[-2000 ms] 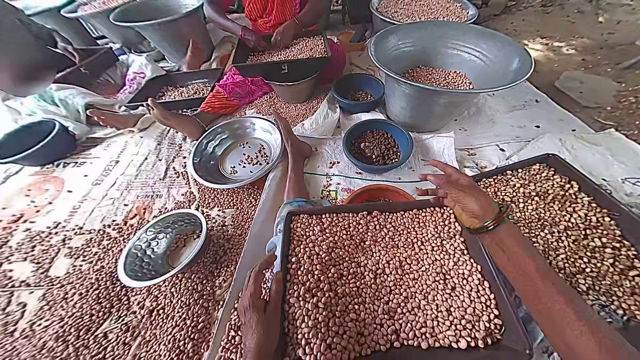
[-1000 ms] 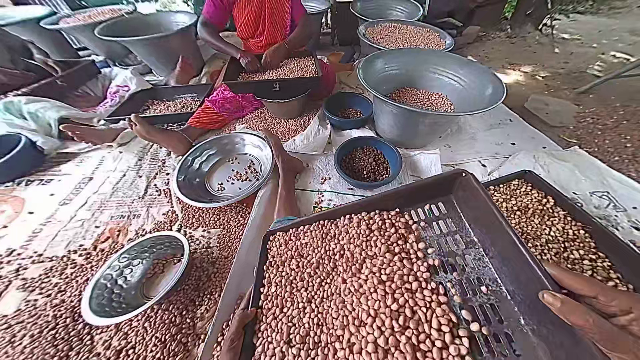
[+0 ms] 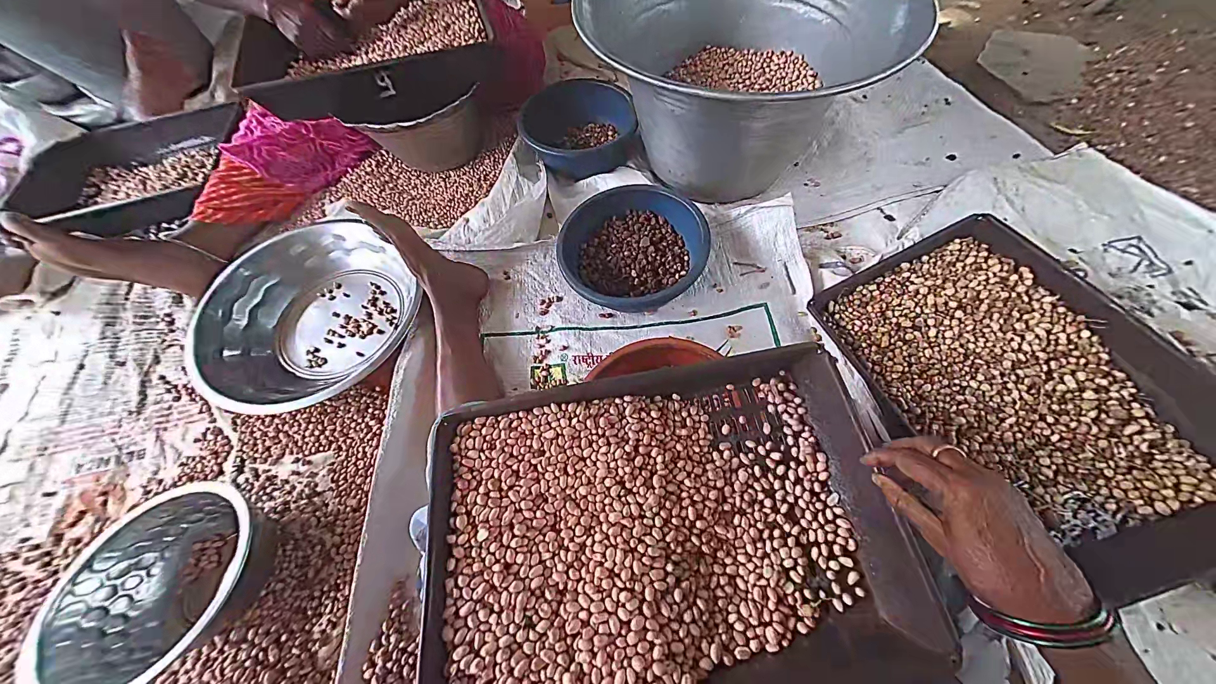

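A dark plastic tray with a slotted bottom [image 3: 860, 456] lies low in the middle, mostly covered with pinkish-brown peanut kernels [image 3: 608, 532]. Its slots show through near the far right corner. My right hand [image 3: 988, 527], with a ring and bangles, rests its fingertips at this tray's right edge, fingers extended and a little apart. My left hand is out of the frame. On the right, beside my right hand, lies a second dark tray [image 3: 1092, 294] full of paler, yellowish-brown kernels [image 3: 1007, 370]. The rim of an orange bowl [image 3: 655, 353] shows just beyond the near tray.
Blue bowls [image 3: 703, 228] with dark kernels and a large metal tub [image 3: 731, 142] stand ahead. Left are a steel basin [image 3: 237, 332], a dimpled steel bowl [image 3: 123, 579] and loose kernels [image 3: 313, 456] on sacking. Another person's hands work over a tray [image 3: 380, 85] at the top left.
The near tray, tilted up on its right side a second ago, lies flatter. Kernels have spread toward its right side, over most of the bare slots. My left hand has gone out of view.
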